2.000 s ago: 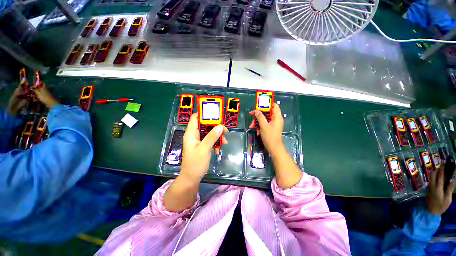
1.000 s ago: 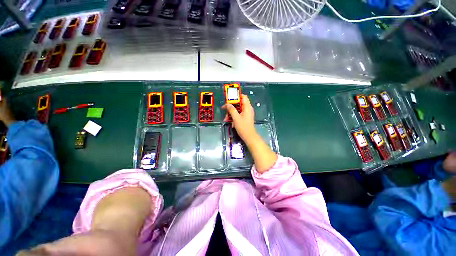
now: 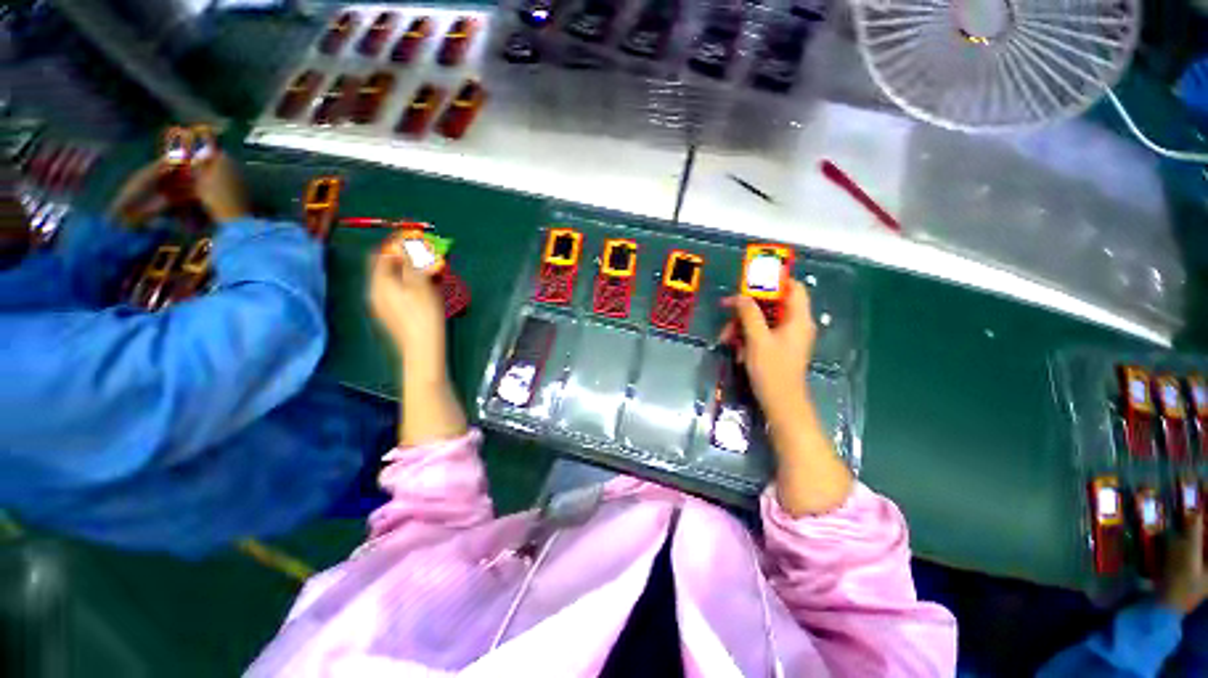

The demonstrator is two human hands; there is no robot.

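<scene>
My left hand holds a red and orange keypad phone with a lit screen above the green mat, left of the tray. My right hand holds another lit phone over the right part of the clear tray. Three phones with black screens stand in the tray's far row, one of them here. In the near row a dark phone lies face down at the left, and another dark one is partly hidden below my right hand.
A worker in blue holds phones at the left. A single phone and a red stick lie near my left hand. Beyond are a white strip, a red pen and a fan. Another phone tray is at the right.
My left hand, low at the near left a second ago, is now over the mat with a lit phone. My right hand still holds its phone. The view has shifted left.
</scene>
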